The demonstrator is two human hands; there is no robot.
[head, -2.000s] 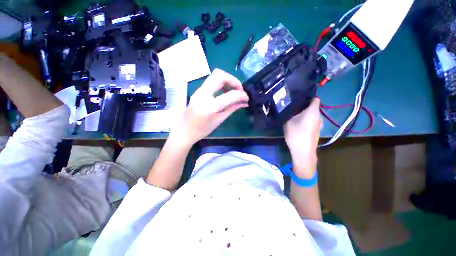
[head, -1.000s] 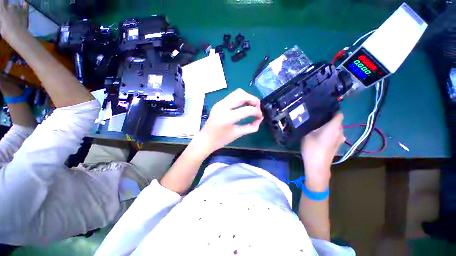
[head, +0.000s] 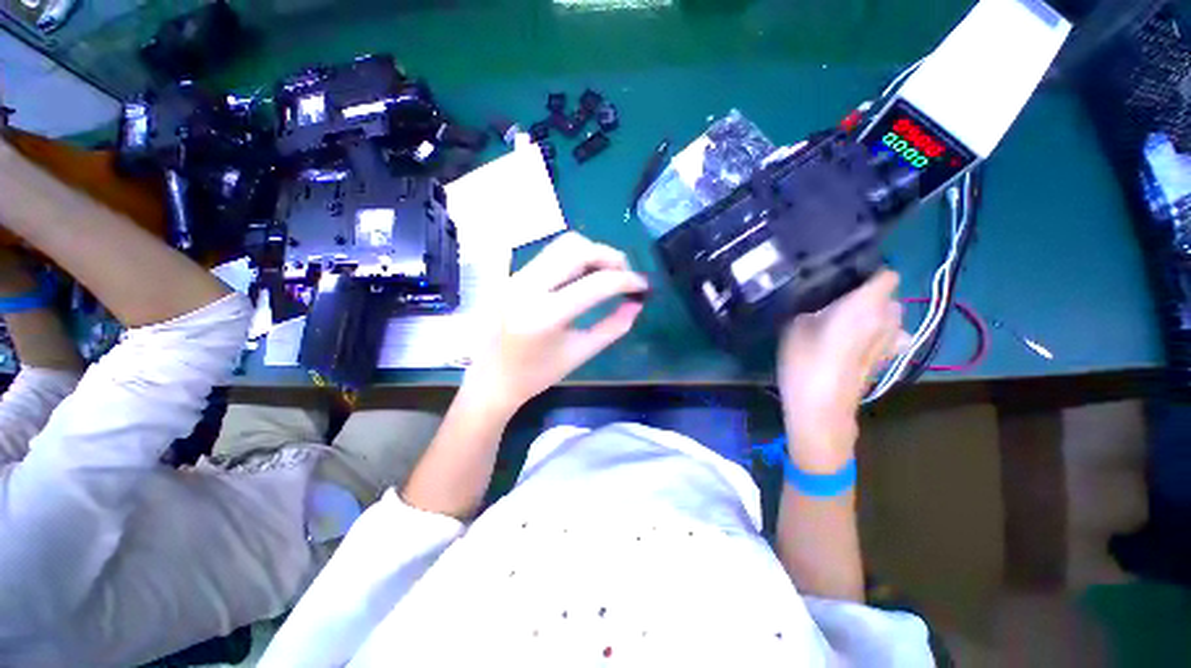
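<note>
A black handheld unit [head: 771, 248] with a white label is held up over the bench, tilted and slightly blurred. My right hand [head: 842, 346], with a blue wrist band, grips it from below; the gripped part is hidden by the fingers. My left hand [head: 562, 313] is left of the unit with a small gap to it. Its thumb and fingers are curled with a gap between them, and nothing shows in them. The unit covers part of a clear plastic bag [head: 705, 163].
A power supply [head: 980, 78] with lit digits stands at right, with white cables [head: 943, 287] beside it. Black units [head: 366, 228] lie on paper at left. Small black parts [head: 581, 118] lie mid-bench. Another person's arm [head: 118, 248] reaches in at far left.
The unit has turned in my right hand, its label side facing up more. My left hand has come away from the unit's left end. The neighbouring person's arm has moved lower at the left.
</note>
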